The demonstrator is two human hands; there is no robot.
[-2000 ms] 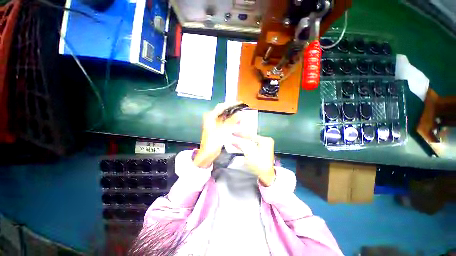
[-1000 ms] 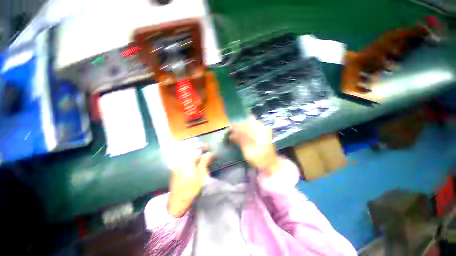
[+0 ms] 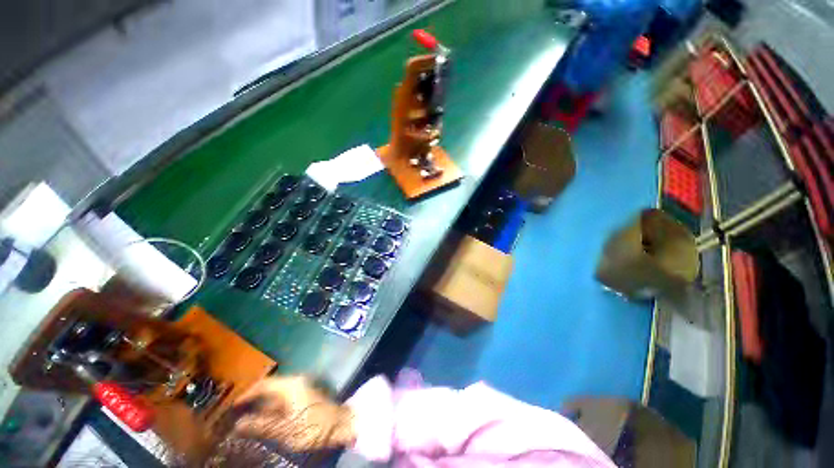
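Observation:
The orange toggle press (image 3: 215, 352) stands at the lower left, with its red ribbed handle (image 3: 123, 407) and metal linkage. Its small metal nest (image 3: 201, 393) shows near the bottom. My right hand (image 3: 297, 411) is at the press base's near edge, partly covered by dark hair; its fingertips and anything in them cannot be made out. My left hand is out of the picture. The clear blister tray (image 3: 283, 288) with rows of round black parts (image 3: 315, 302) lies right of the press; some pockets are empty.
A second orange press (image 3: 419, 128) with a raised red grip stands farther along the green bench (image 3: 219, 164), beside white paper (image 3: 347, 167). Cardboard boxes (image 3: 471, 274) and a blue crate (image 3: 498, 219) are below the bench edge. Racks with red trays (image 3: 686, 183) stand across the blue floor.
The view has swung right, bringing the racks and floor into sight. My right hand is now beside the press base. My left hand has left the picture.

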